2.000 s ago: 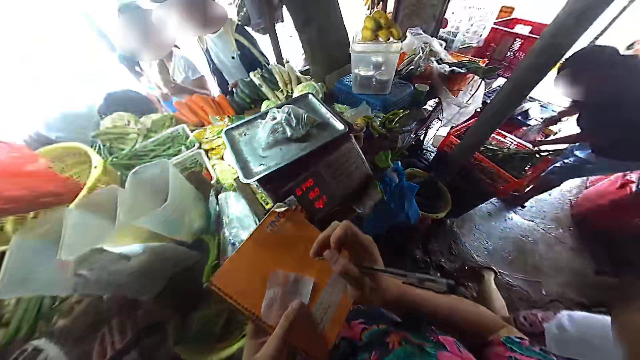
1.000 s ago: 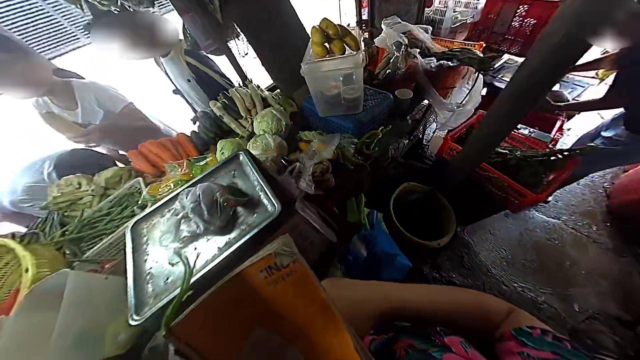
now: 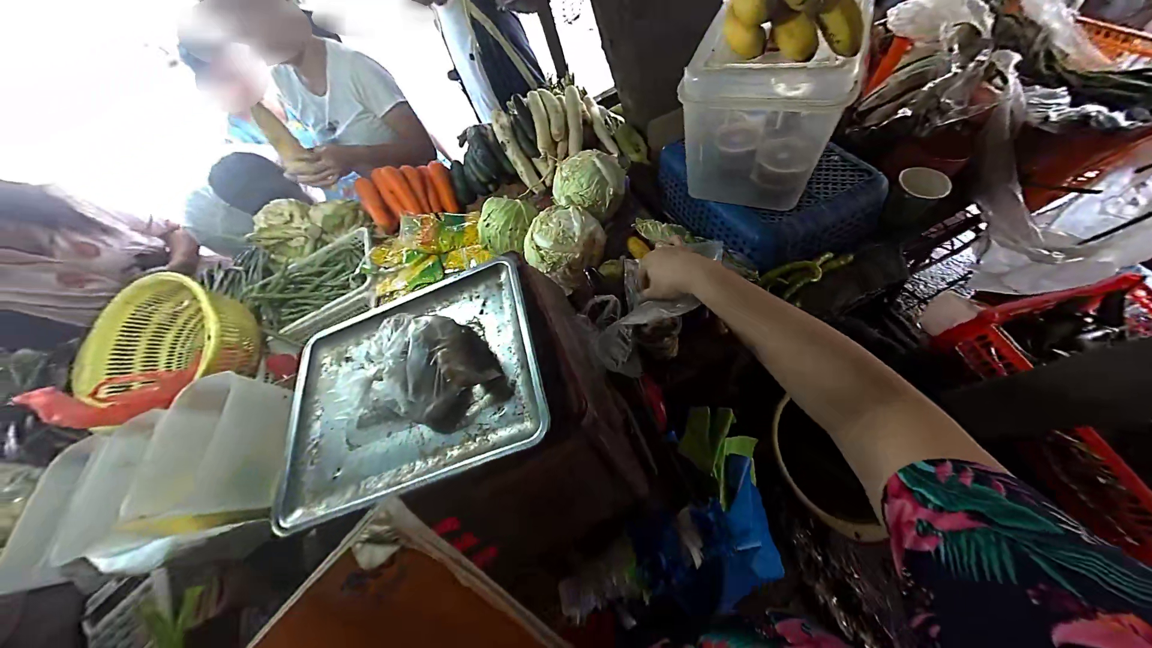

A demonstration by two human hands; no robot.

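My right hand [image 3: 670, 273] reaches forward past the scale, its fingers at a clear plastic bag [image 3: 652, 310] beside the cabbages [image 3: 565, 243]; whether they grip it cannot be told. A metal weighing pan [image 3: 351, 481] sits on the dark digital scale [image 3: 558, 468], whose red digits show at its lower side. On the pan lies a knotted plastic bag [image 3: 423, 360] with dark contents. An orange-brown notebook or folder [image 3: 405, 594] stands at the bottom edge, close to the scale. My left hand is out of view.
Carrots [image 3: 405, 193], white radishes [image 3: 549, 126] and string beans [image 3: 288, 279] lie behind the pan. A yellow basket [image 3: 166, 328] is left. A clear tub [image 3: 765, 117] stands on a blue crate [image 3: 810, 220]. A bucket [image 3: 841, 522] is lower right. Across the produce, a person holds a long pale vegetable.
Two seconds ago both my hands were at the notebook, the right with a pen. My right hand has moved out to the plastic bag near the cabbages, and my left hand has left the view.
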